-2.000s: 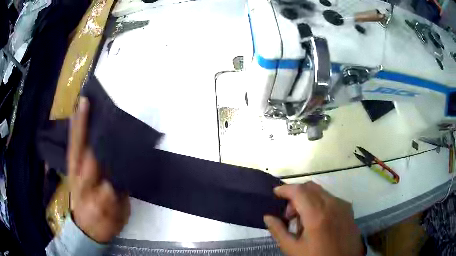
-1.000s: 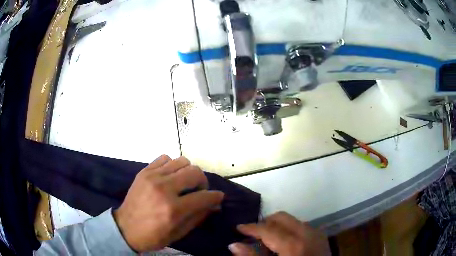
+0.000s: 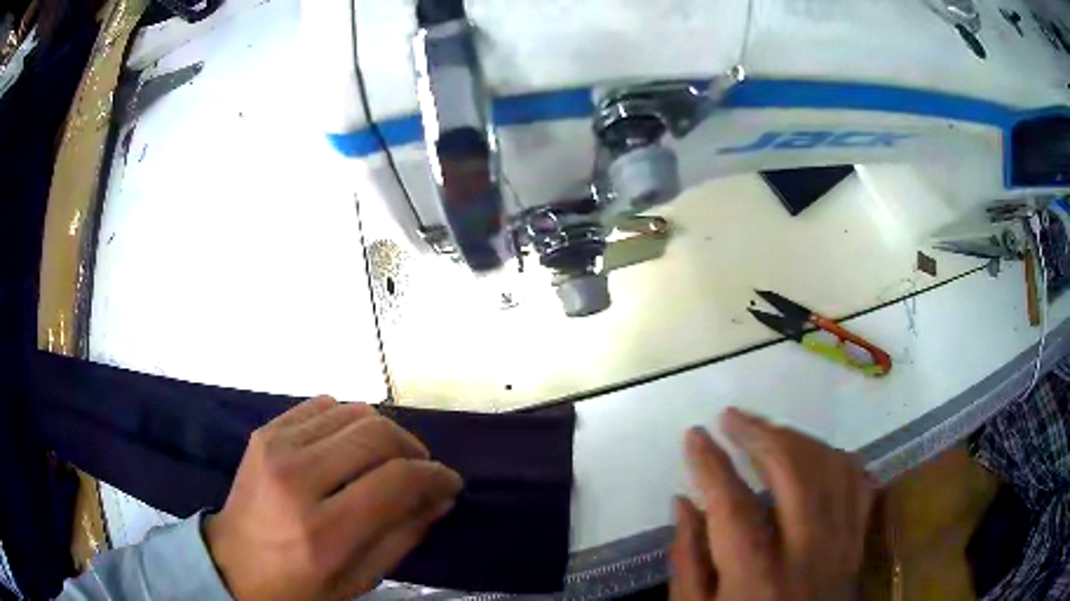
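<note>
A long dark fabric strip [image 3: 516, 499] lies flat along the front of the white table, running from the left edge to a squared end below the sewing machine. My left hand [image 3: 340, 499] rests on the strip with its fingers curled; whether it pinches the cloth is hidden. My right hand [image 3: 769, 505] is right of the strip's end, fingers apart, empty and not touching the cloth. The sewing machine head [image 3: 563, 153] stands behind the strip, its grey knob [image 3: 582, 294] showing. The presser foot is mostly hidden.
Thread snips [image 3: 827, 335] with orange and yellow-green handles lie right of the needle area. A small dark fabric piece [image 3: 805, 186] lies under the machine arm. A yellow-brown board [image 3: 73, 258] and a dark bundle [image 3: 26, 223] are at the left. A measuring tape [image 3: 628, 572] follows the front edge.
The strip's end now lies flat and squared. My right hand has let go of it and moved right. My left hand has stayed on the strip. The view has shifted, with the machine further left.
</note>
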